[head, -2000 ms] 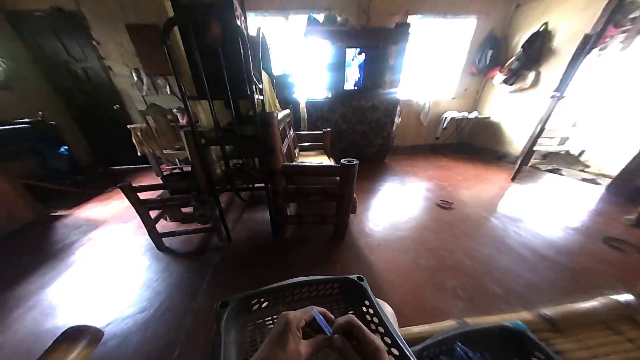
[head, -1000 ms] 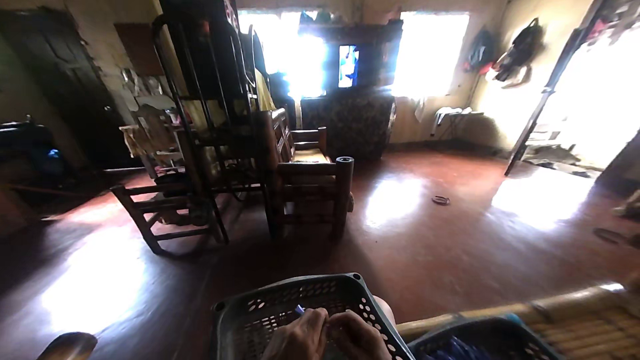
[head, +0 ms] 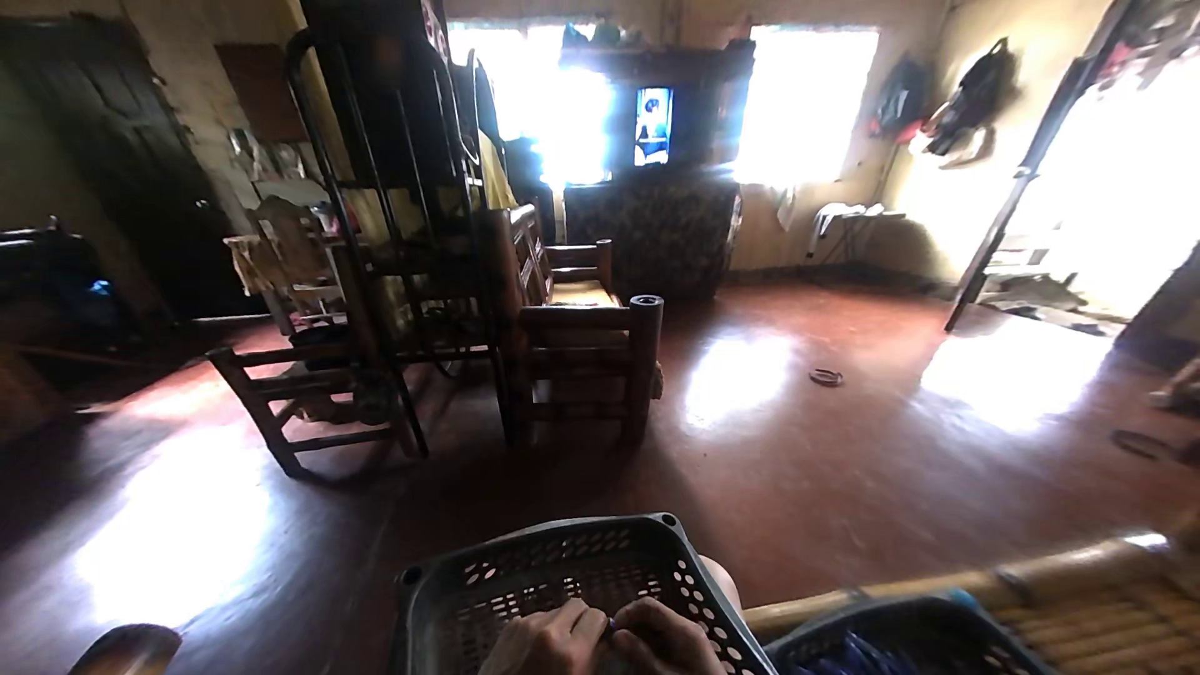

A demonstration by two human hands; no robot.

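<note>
My left hand (head: 548, 637) and my right hand (head: 664, 639) meet over a dark perforated plastic basket (head: 562, 534), fingertips close together. Between them a tiny bit of a blue item (head: 611, 623) shows; the fingers hide the rest, and which hand grips it cannot be told. To the right of my right hand stands a second dark container (head: 872, 619) with dark blue items (head: 848, 656) inside.
A bamboo bench (head: 1050, 572) runs along the lower right, and a rounded bamboo end (head: 127, 649) shows at lower left. Ahead are a wooden armchair (head: 586, 352), a black metal rack (head: 380, 183) and a slipper (head: 826, 377) on the red floor.
Two seconds ago a slim blue item stuck up between my hands; now only a speck of blue shows there. Both hands have stayed together over the basket.
</note>
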